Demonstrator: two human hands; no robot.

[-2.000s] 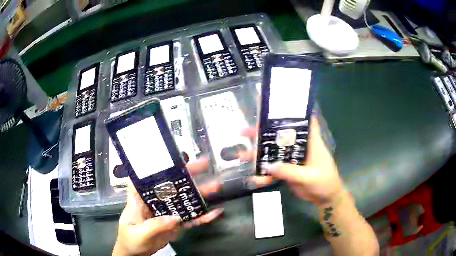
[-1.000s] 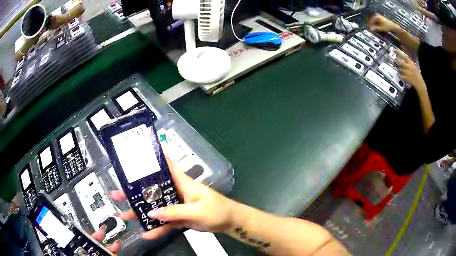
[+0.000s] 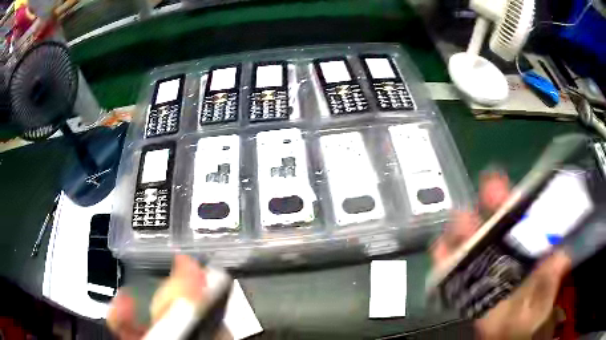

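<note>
My right hand (image 3: 525, 292), blurred, holds a keypad phone (image 3: 492, 246) tilted at the right edge, its white screen showing blue spots. My left hand (image 3: 176, 299), blurred and cut off by the bottom edge, holds a phone (image 3: 199, 309) seen edge-on with a pale side. Between and beyond them is the clear blister tray (image 3: 312, 249). Its far row holds keypad phones face up (image 3: 270, 93). Its near row has one face-up phone (image 3: 153, 186) at the left, and white phone backs (image 3: 284, 176) with dark ovals towards me.
White paper slips (image 3: 388, 289) lie before the tray. At left are a black fan (image 3: 43, 86), a pen (image 3: 44, 229) and a black smartphone (image 3: 103, 255) on a paper sheet (image 3: 63, 259). At the back right are a white fan (image 3: 478, 78) and a blue tool (image 3: 541, 87).
The view has swung back left over the whole tray. My hands have moved apart, each with a phone. The left phone has turned from face-up to edge-on; the right one is tilted more.
</note>
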